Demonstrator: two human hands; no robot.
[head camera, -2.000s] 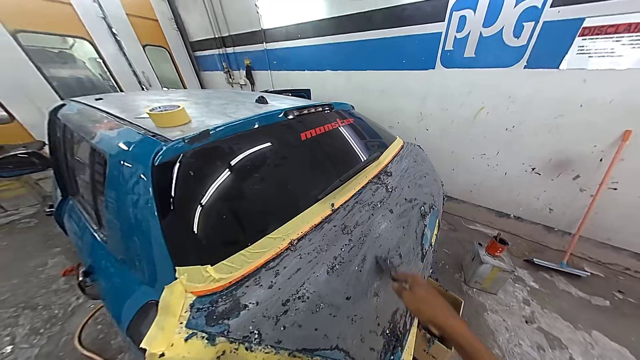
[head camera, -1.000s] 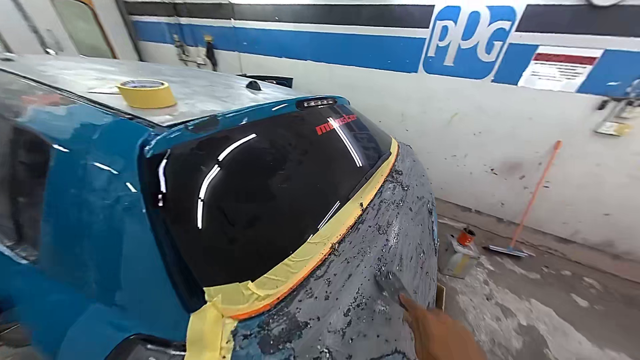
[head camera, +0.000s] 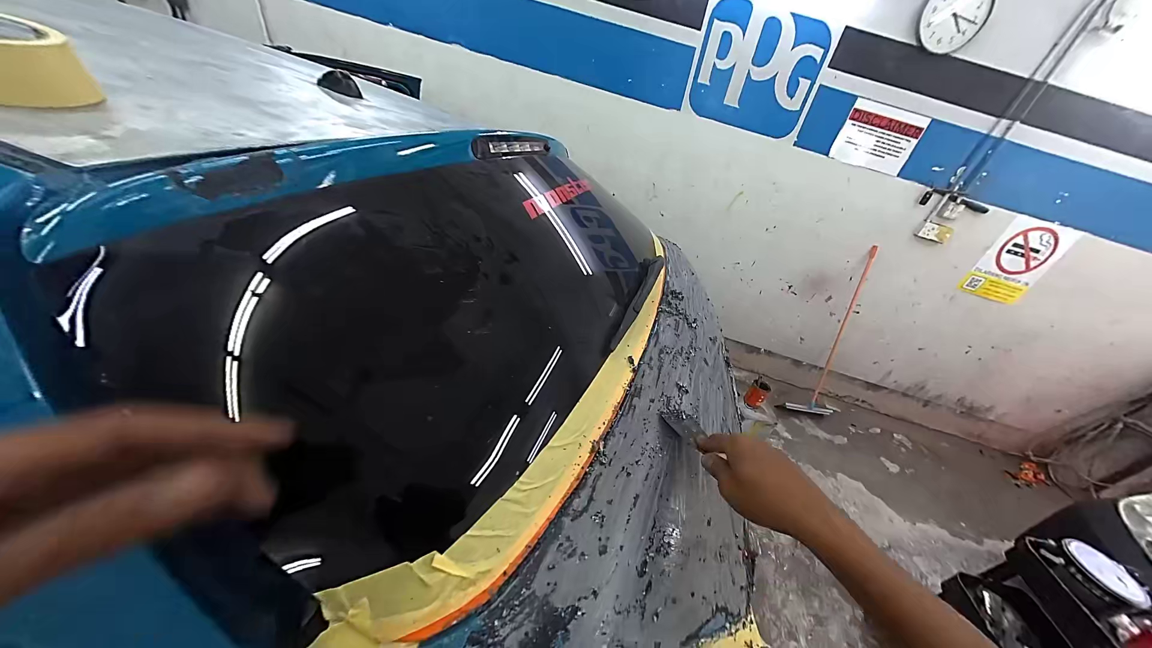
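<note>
My right hand grips a small metal scraper, its blade against the grey, flaking tailgate panel of a blue car. Yellow masking tape with an orange inner line runs along the border between that panel and the dark rear window. At the left edge my left hand is blurred, held over the window's lower left side, with its fingers extended and nothing visible in them. Dark flakes and patches lie scattered over the grey surface around the blade.
A roll of masking tape sits on the sanded roof. By the white wall stand a long-handled floor squeegee and an orange-red container. Part of a motorcycle shows at lower right.
My left hand has come into view at the left. My right hand remains at the grey panel with the scraper. The view has moved closer to the rear window.
</note>
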